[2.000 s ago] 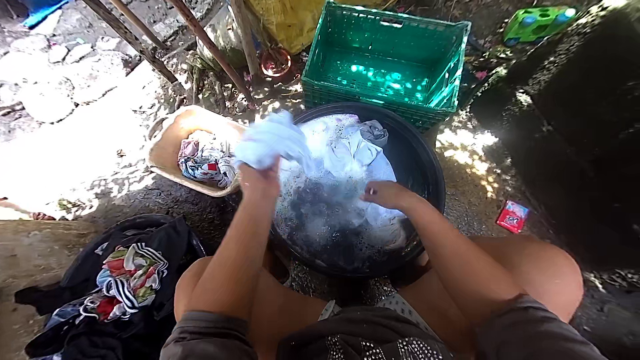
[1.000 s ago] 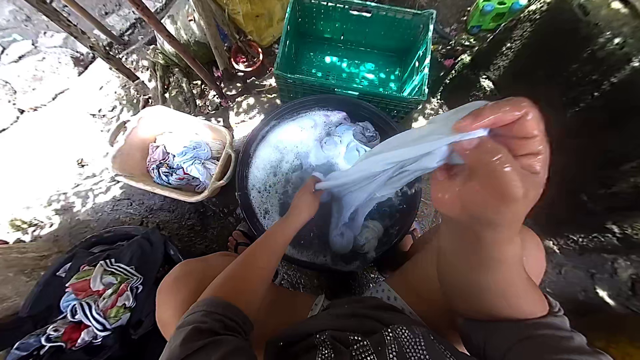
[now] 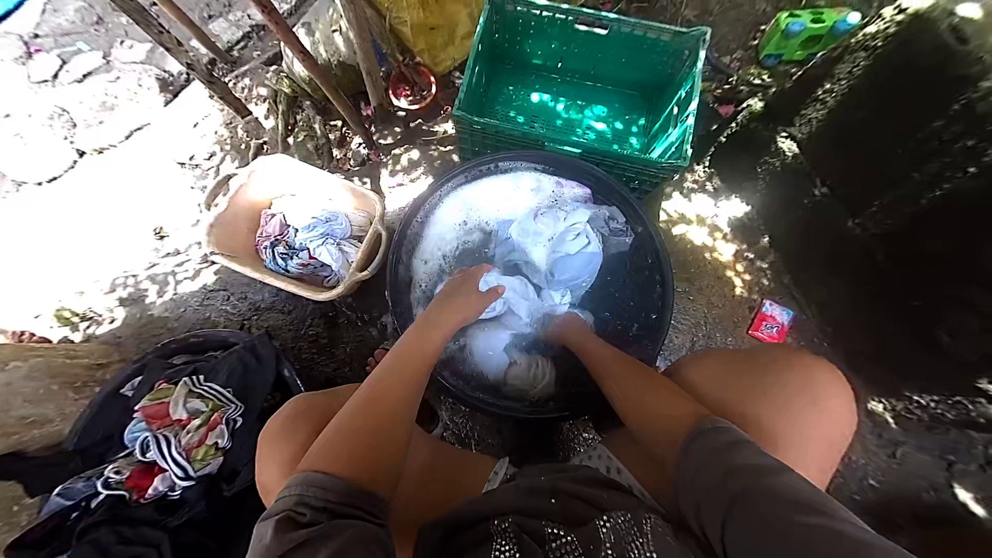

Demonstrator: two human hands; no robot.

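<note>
A round black basin (image 3: 668, 302) of sudsy water stands between my knees with pale wet clothes in it. My left hand (image 3: 467, 296) lies on a white wet cloth (image 3: 513, 304) near the middle of the basin, thumb spread over it; whether it grips is unclear. Lower and to the right, my right hand (image 3: 568, 328) reaches into the water against the same cloth, its fingers hidden by cloth and water. Behind both hands a bunched white garment (image 3: 559, 244) floats beside thick foam (image 3: 484, 205).
A cream basket (image 3: 373, 260) with wet laundry stands left of the basin. Dark and striped clothes (image 3: 186, 426) fill a black tub at lower left. Beyond the basin is a green plastic crate (image 3: 577, 147). A red packet (image 3: 770, 321) lies at right, a green plastic toy (image 3: 806, 35) farther back.
One second ago my right hand held the white cloth up at the right, stretched from my left hand. Now both hands and the cloth are down in the basin.
</note>
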